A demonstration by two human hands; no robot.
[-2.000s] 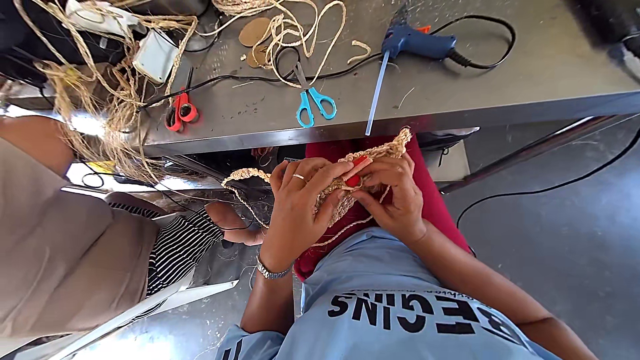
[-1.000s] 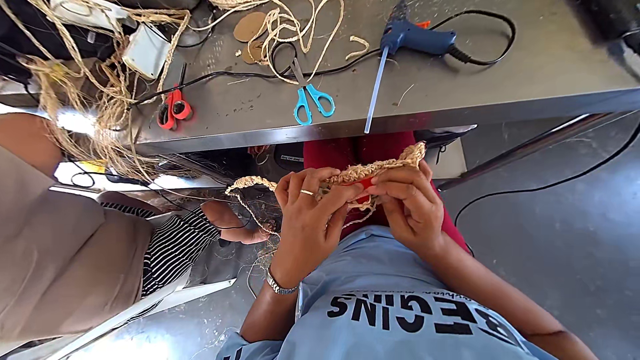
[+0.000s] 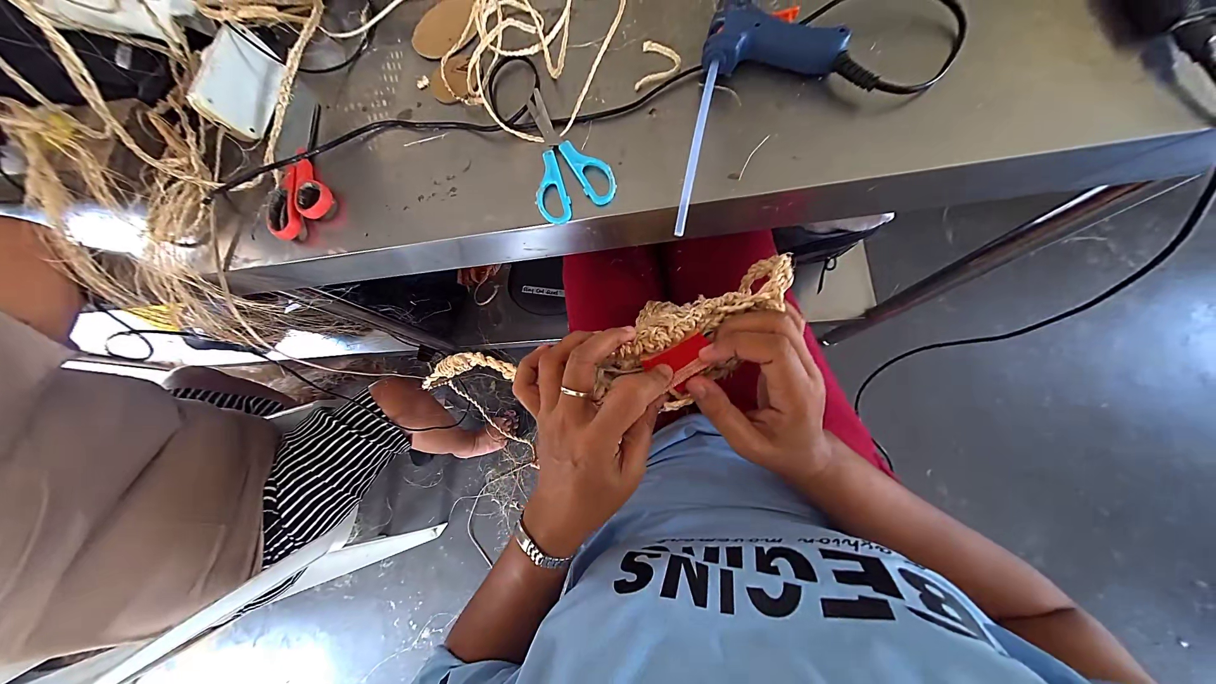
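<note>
Over my lap I hold a piece of braided natural-fibre work [image 3: 703,313] with both hands. A flat red strip [image 3: 676,359] lies against it, between my fingertips. My left hand [image 3: 594,408], with a ring and a metal watch band, grips the braid and the strip's left end. The fingers of my right hand [image 3: 774,389] pinch the work at the strip's right end. A loop of braid stands up past the right fingers, and another braided length [image 3: 470,366] trails out left of my left hand. The fingertips partly hide the strip and the work beneath.
On the metal table [image 3: 646,190] lie blue-handled scissors [image 3: 573,180], red-handled scissors [image 3: 300,198], a glue gun [image 3: 784,43] with a glue stick past the edge, a black cable [image 3: 408,124] and loose cord [image 3: 513,47]. Tangled fibre [image 3: 180,218] hangs at the left, where another person [image 3: 123,475] sits.
The red strip shows more openly than a second ago, when the fingers covered more of it. Both hands have shifted slightly around the braided work and keep hold of it.
</note>
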